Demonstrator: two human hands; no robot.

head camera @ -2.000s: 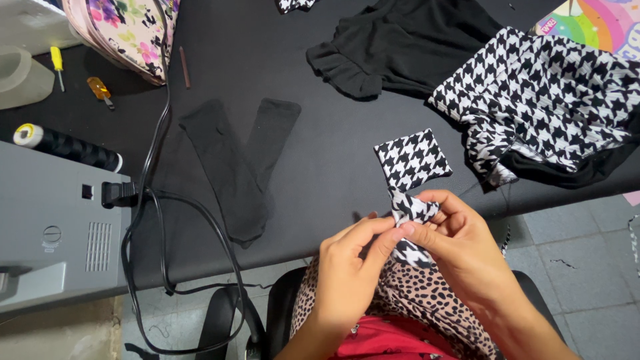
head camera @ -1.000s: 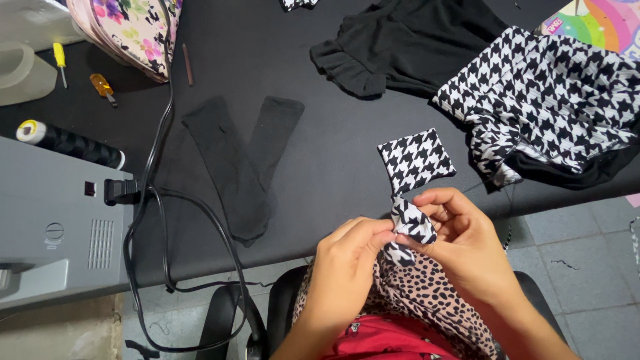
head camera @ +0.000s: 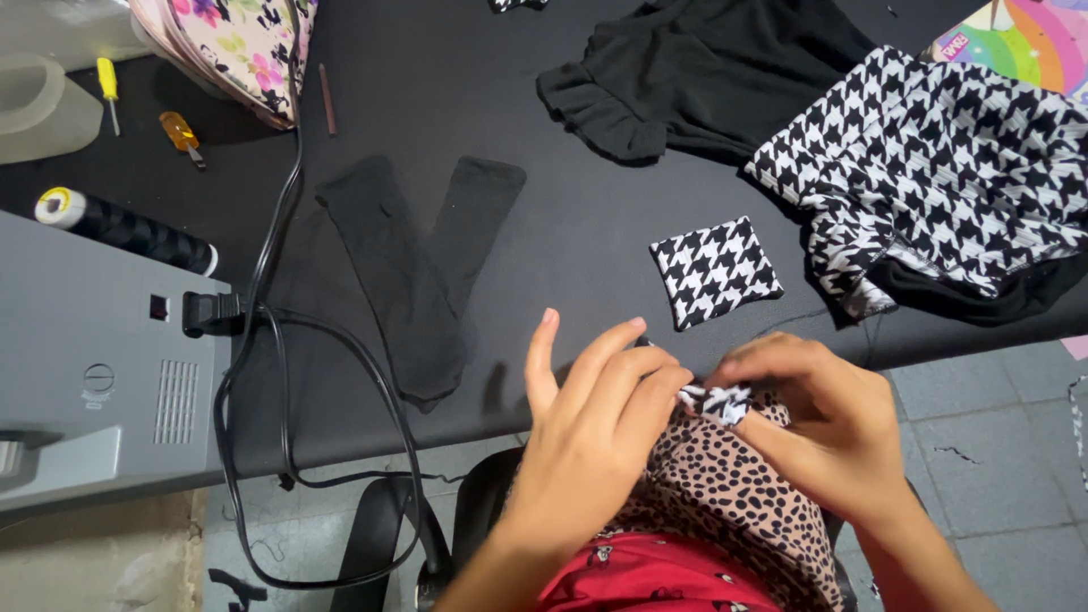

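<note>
My left hand (head camera: 599, 416) pinches one end of a small houndstooth fabric piece (head camera: 725, 405) just off the table's front edge; its little finger is raised. Around the other end of the piece close the fingers of my right hand (head camera: 816, 416), partly blurred. Much of the fabric is hidden by the fingers. Just beyond the hands a square houndstooth piece (head camera: 716, 272) lies flat on the black table. A houndstooth garment (head camera: 943, 170) and a black garment with a ruffle (head camera: 722, 76) lie at the back right. Two long black fabric pieces (head camera: 399, 280) cross left of the hands.
At the left stand a grey machine (head camera: 110, 365) with a plugged black cord (head camera: 293, 319) looping over the table edge, and a black thread spool (head camera: 136, 231). Behind lie a yellow screwdriver (head camera: 107, 85), an orange-handled screwdriver (head camera: 180, 134) and a floral pouch (head camera: 234, 51). My lap is below the hands.
The small houndstooth piece, earlier hanging visibly between my fingers and near the square, is now bunched and mostly covered. My left hand's fingers have spread, and my right hand has curled over the piece.
</note>
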